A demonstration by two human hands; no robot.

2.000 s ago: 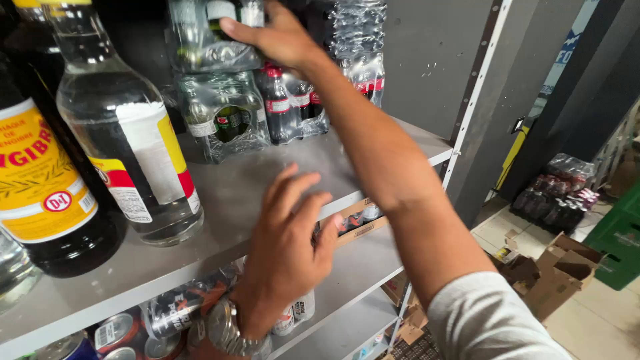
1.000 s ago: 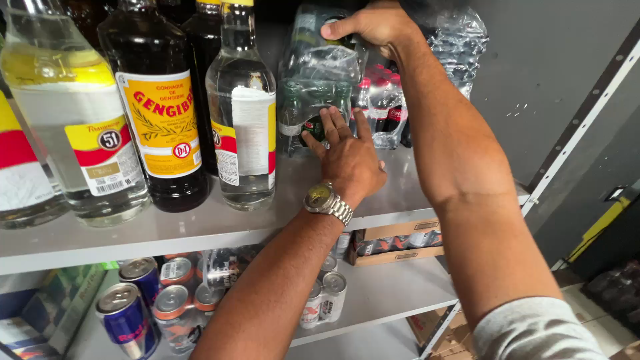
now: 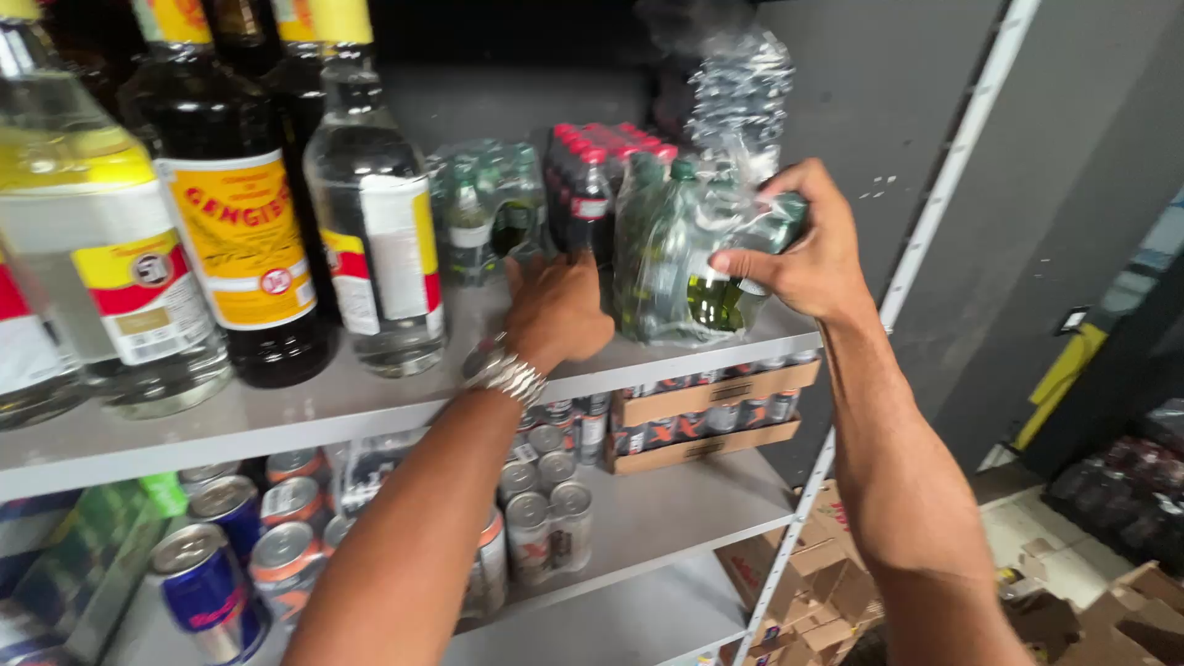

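My right hand (image 3: 809,250) grips the upper right side of a shrink-wrapped pack of green bottles (image 3: 661,268), which stands near the front edge of the metal shelf (image 3: 490,305). Left of that pack, my left hand (image 3: 560,310) reaches over the shelf, its fingers spread and partly hidden, close to a pack of red-capped dark soda bottles (image 3: 589,190). I cannot tell whether its fingertips touch them. Another wrapped pack of green bottles (image 3: 472,222) stands behind my left hand. A metal wristwatch (image 3: 504,370) is on my left wrist.
Glass liquor bottles, one with a yellow label (image 3: 242,245), line the shelf at the left. Wrapped clear bottles (image 3: 740,97) stand at the back right. Cans (image 3: 529,527) and cardboard trays of cans (image 3: 708,430) fill the shelf below. A perforated upright (image 3: 902,287) bounds the right side.
One wrapped pack of green bottles, earlier atop another, now stands on the shelf at the front right, in my right hand. My left hand has come off the lower pack.
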